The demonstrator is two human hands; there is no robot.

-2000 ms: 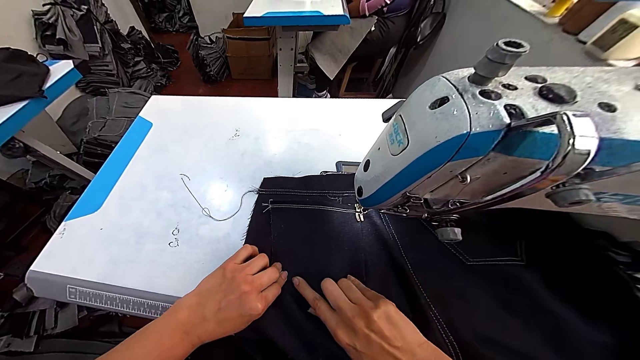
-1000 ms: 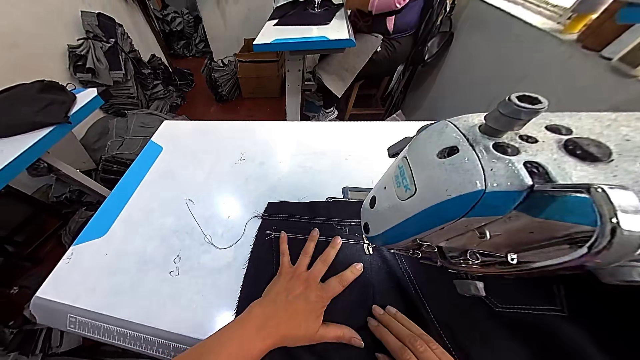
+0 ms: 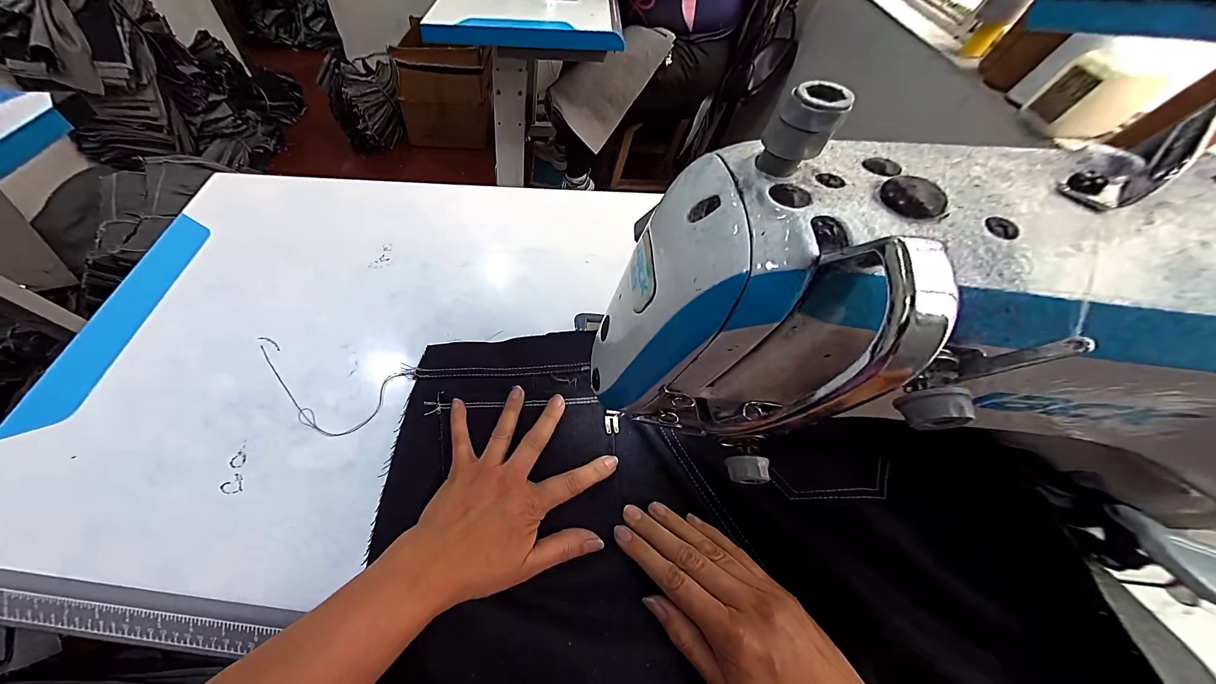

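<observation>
Dark denim fabric (image 3: 532, 627) with light stitch lines lies under the head of an industrial sewing machine (image 3: 722, 275). My left hand (image 3: 508, 503) rests flat on the denim with its fingers spread, just left of the presser foot (image 3: 612, 421). Flat on the cloth to the right and nearer the camera is my right hand (image 3: 722, 594), its fingers extended close together. Neither hand grips anything. A stitched pocket outline (image 3: 836, 494) shows right of the machine head. A loose thread (image 3: 328, 433) trails from the fabric's frayed left edge onto the white table (image 3: 285, 256).
A ruler strip (image 3: 133, 617) runs along the table's front edge. Beyond stand another white and blue table (image 3: 522, 36), a cardboard box (image 3: 442, 95) and a seated person (image 3: 665, 85). Dark garments (image 3: 171, 95) are piled at the back left.
Two seconds ago my left hand was at the denim's left edge with bent fingers; it has moved onto the fabric and spread. My right hand has shifted to the right. The view has moved.
</observation>
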